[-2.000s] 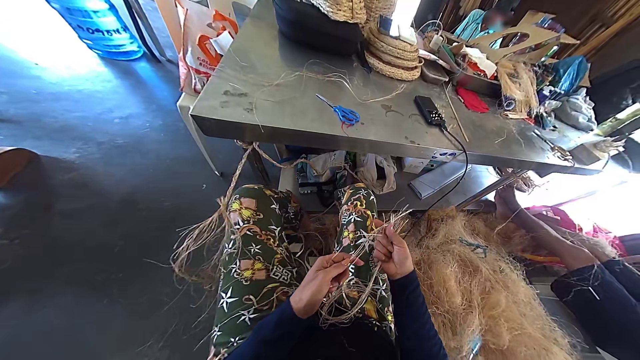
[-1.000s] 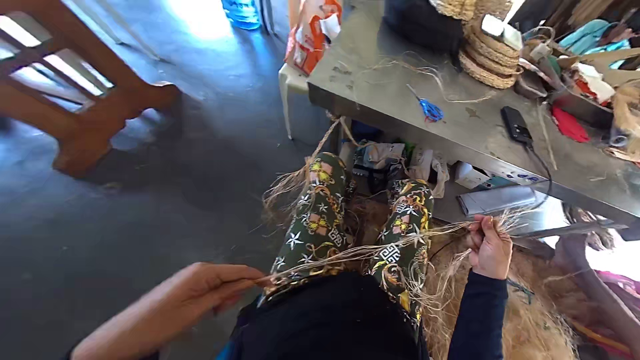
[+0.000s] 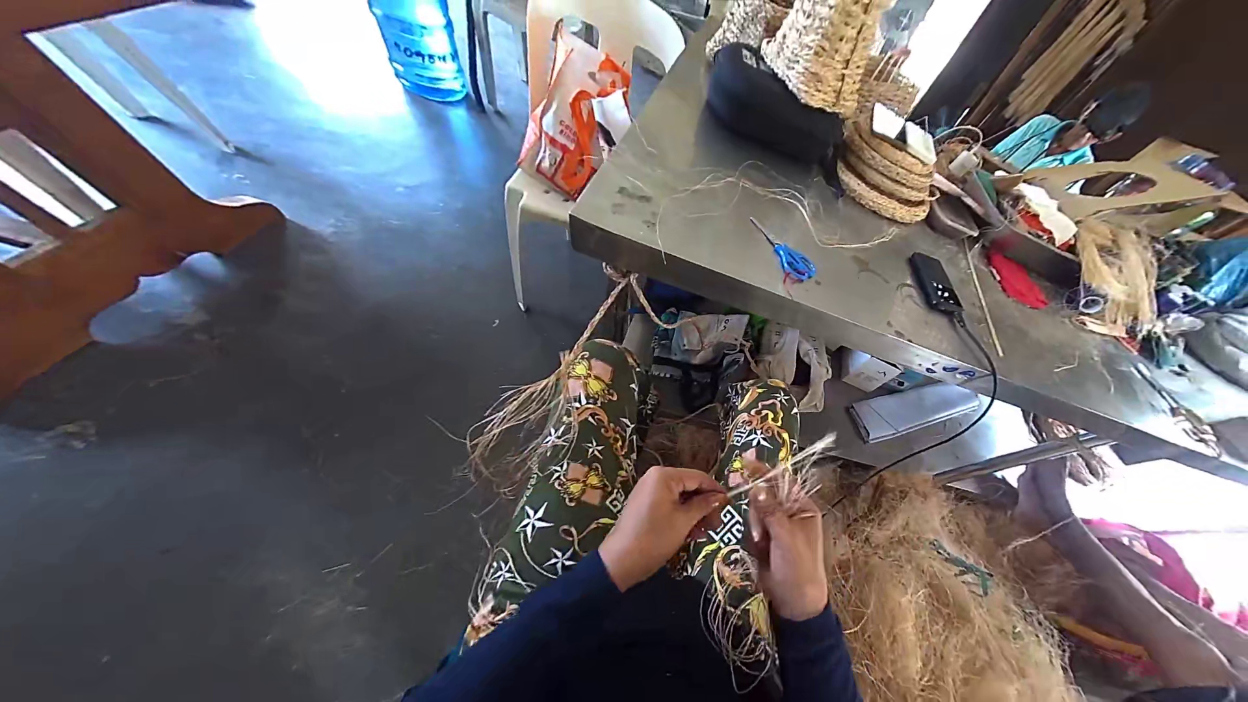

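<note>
Above the knees in patterned trousers, my left hand (image 3: 666, 517) pinches pale plant fibres (image 3: 770, 478) between thumb and fingertips. Close by on its right, my right hand (image 3: 788, 546) grips the same fibres, whose frayed ends stick out past its fingers. Loose strands hang over the thigh below. A braided fibre cord (image 3: 597, 317) is tied at the table's edge, its loose ends spreading beside the left knee. On the metal table (image 3: 682, 210) lie blue-handled scissors (image 3: 792, 261) and thin stray strands.
A heap of tangled fibre (image 3: 936, 585) lies to the right, near another person's bare leg (image 3: 1121, 575). Coiled woven pieces (image 3: 882, 175), a black device (image 3: 936, 283) with a cable and a cluttered tray (image 3: 1033, 239) are on the table. A plastic chair (image 3: 536, 200) holds a bag.
My left hand has come in from the far left, where it held the strands stretched out, to beside my right hand. The view has shifted.
</note>
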